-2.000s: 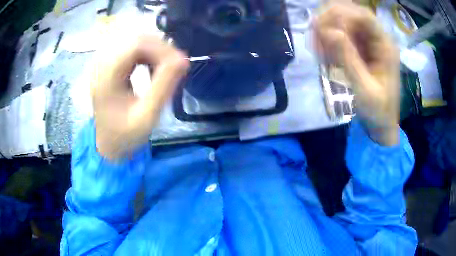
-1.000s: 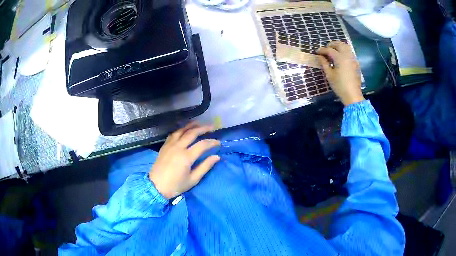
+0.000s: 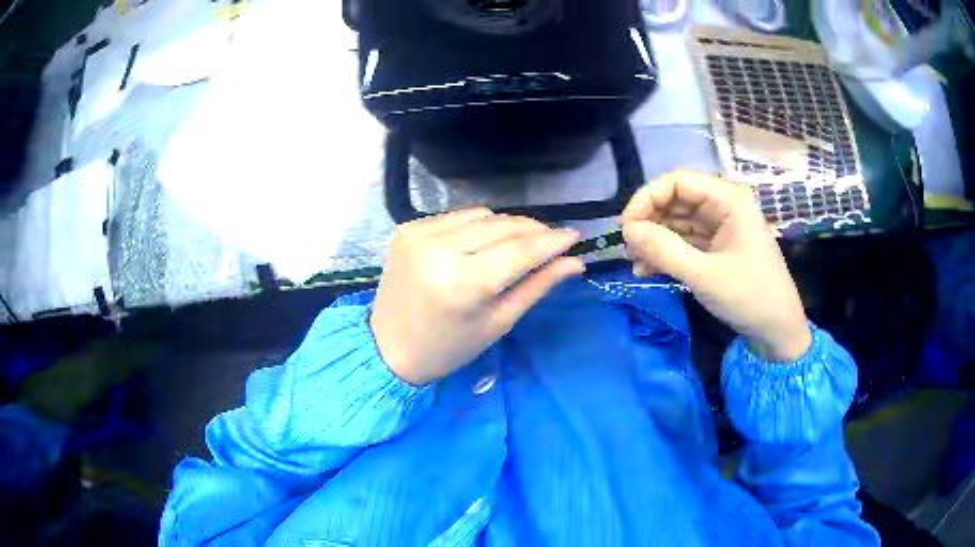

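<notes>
My left hand and my right hand are close together in front of the bench edge. A small dark strip, a small label(?), is held between the fingertips of both hands. The black box-shaped projector(?) stands behind them, its lens partly cut off by the top edge. Its black U-shaped handle or stand projects toward me, partly behind my hands. The label sheet lies at the right, with a narrow tan backing strip on it.
White sheets and bubble wrap, taped with black tape, cover the bench at the left. Silver-white rings lie at the top right. A pile of rings and clear plastic is at the far right.
My right hand has come from the label sheet to the middle with the dark strip. My left hand has risen to meet it and grips the strip too. The view has shifted left.
</notes>
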